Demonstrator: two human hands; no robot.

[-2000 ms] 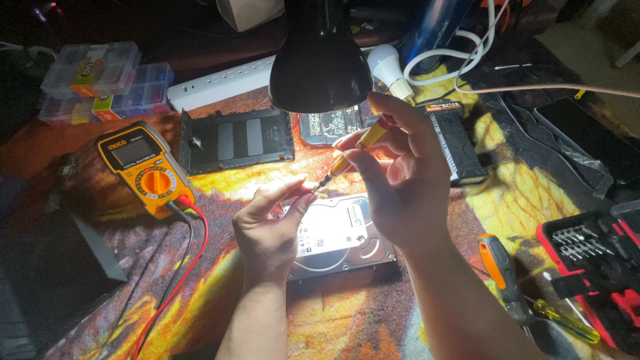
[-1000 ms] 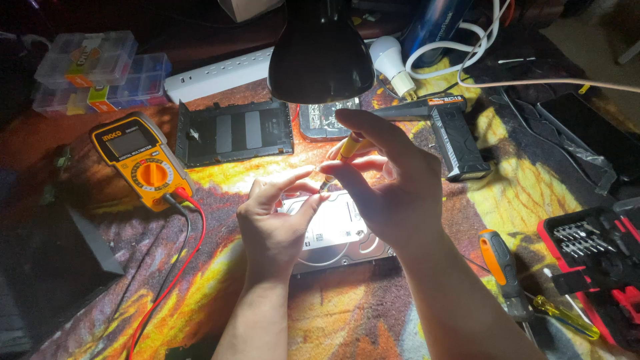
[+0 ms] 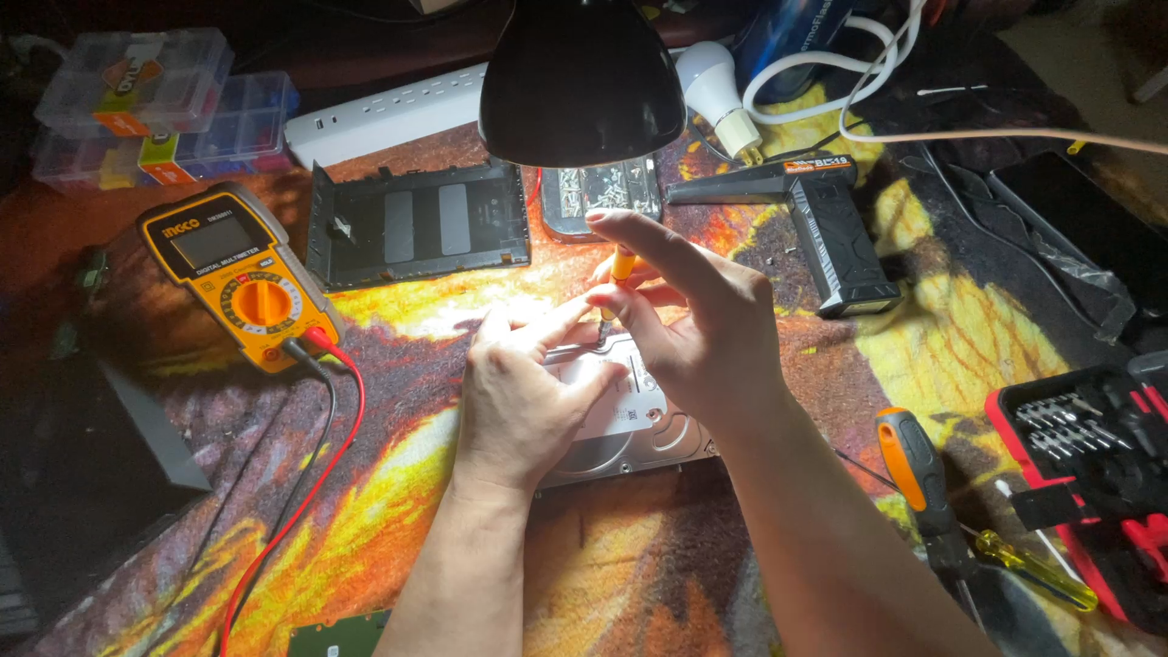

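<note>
A metal hard disk drive (image 3: 671,436) with a white label lies on the patterned cloth, under the black shade of a desk lamp (image 3: 582,91). My right hand (image 3: 703,319) grips a small yellow-handled screwdriver (image 3: 622,266), held nearly upright, its tip at the drive's far edge. My left hand (image 3: 525,392) rests on the left part of the drive, fingers near the screwdriver's shaft and thumb on the label. Whether the tip sits in a screw cannot be told. Beyond the hands stands a tray of small screws (image 3: 602,187).
At left are a yellow multimeter (image 3: 242,274) with leads and a black plastic cover (image 3: 424,224). A power strip (image 3: 392,109) and a light bulb (image 3: 712,82) lie behind. At right are an orange-black screwdriver (image 3: 912,465) and a bit case (image 3: 1031,447). A green circuit board (image 3: 338,636) shows at the bottom.
Two seconds ago the screwdriver was slanted between both hands above the drive; now it is nearly upright with its tip down at the far edge. My left hand has lowered onto the drive.
</note>
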